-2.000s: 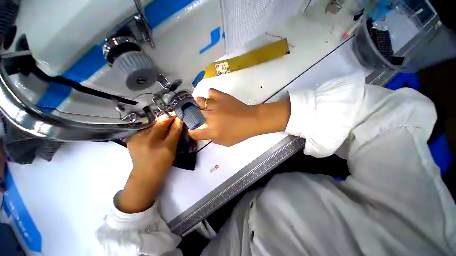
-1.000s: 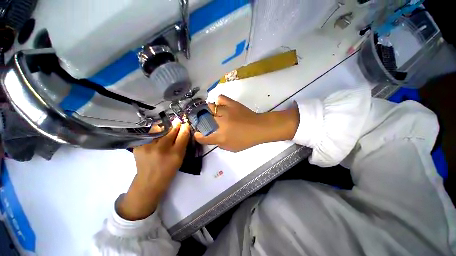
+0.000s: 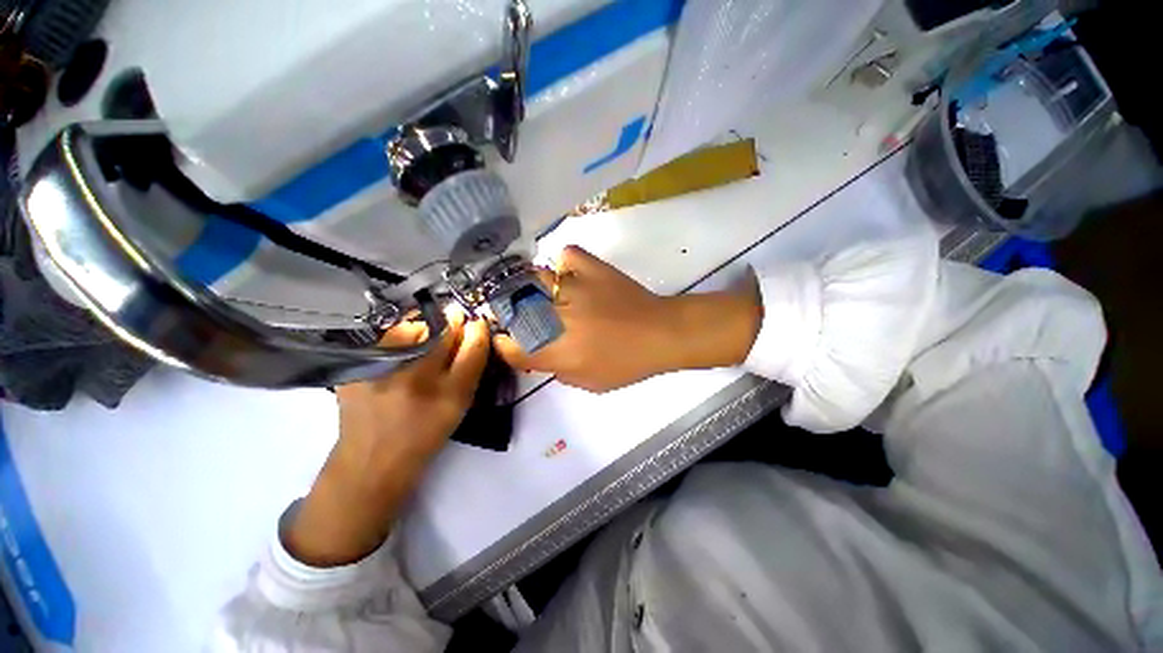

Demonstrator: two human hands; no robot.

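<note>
A small black fabric piece (image 3: 487, 416) lies under my fingers at the needle area, its end showing below them on the white table. My left hand (image 3: 406, 398) presses it with fingertips beside the lit presser foot (image 3: 462, 301). My right hand (image 3: 610, 322) is right of the foot, fingers bent around the blue-grey knob or guide (image 3: 528, 316). The right fingertips are partly hidden by the knob, so their hold on the fabric cannot be told. The white sewing machine head (image 3: 306, 102) with blue stripe stands above.
A curved chrome bar (image 3: 140, 306) arches at left. Dark grey garment (image 3: 64, 344) is bunched at the far left. Yellow tape strip (image 3: 689, 174) lies right of the needle. A clear tub (image 3: 946, 166) with dark pieces stands at upper right. A ruler (image 3: 625, 482) runs along the front edge.
The view has shifted, so the machine sits further right and lower in the picture. Both hands stay at the needle with little visible movement, and the black piece stays under the left fingers.
</note>
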